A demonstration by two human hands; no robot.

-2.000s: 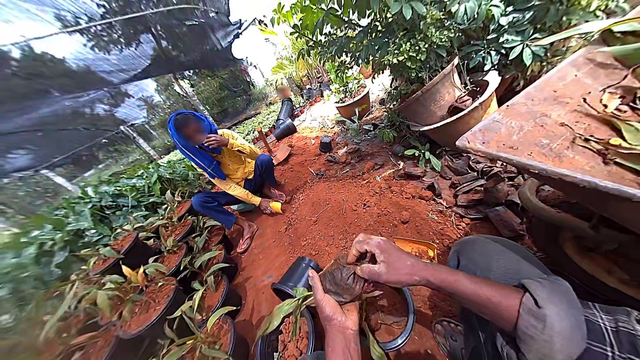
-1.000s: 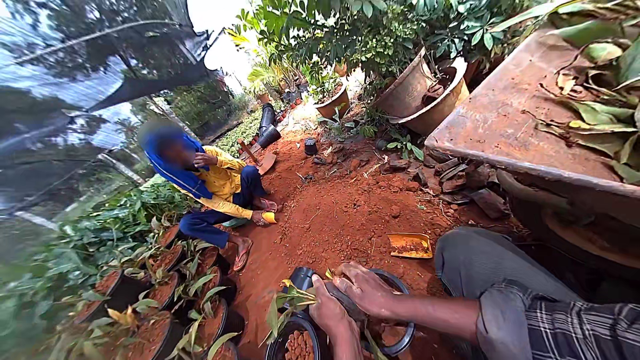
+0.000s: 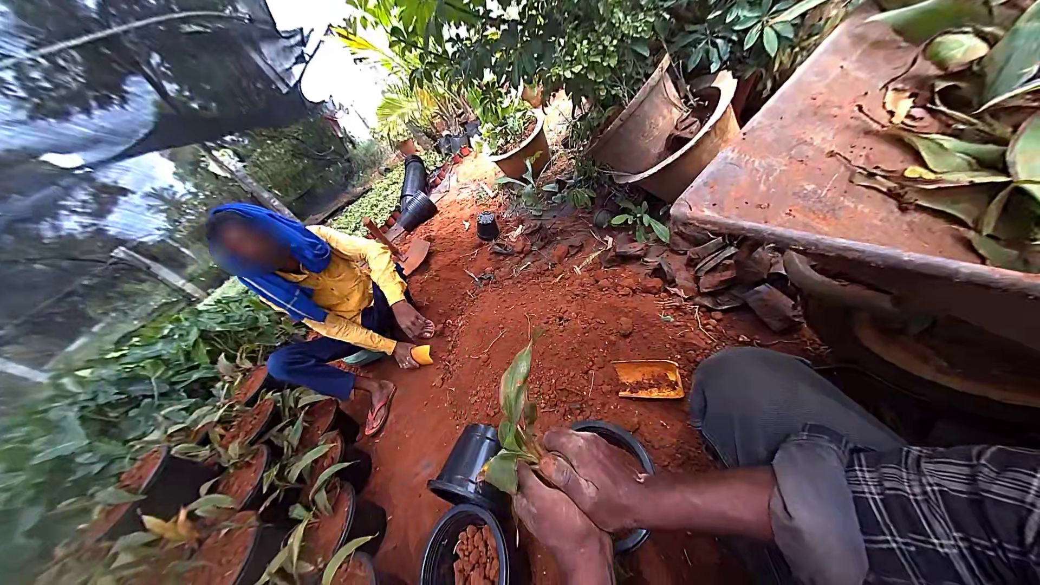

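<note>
A leafy green seedling stands upright out of my two hands, held at its base. My left hand is closed around its lower part from below. Pressed against it, my right hand grips the same spot; the roots are hidden by the fingers. Beneath and behind my hands is a round black pot, mostly covered. Left of them an empty-looking black plastic pot lies tipped over. Below that, another black pot holds reddish-brown clods.
A yellow scoop lies on red soil. Potted plants crowd the lower left. A person in a yellow shirt sits beyond them, holding a yellow object. A rusty metal tray with leaves juts in at right.
The dark, crumpled piece seen in my hands two seconds ago no longer shows. The seedling's leaves now point up from my joined hands. The other person's raised hand has come down from the face.
</note>
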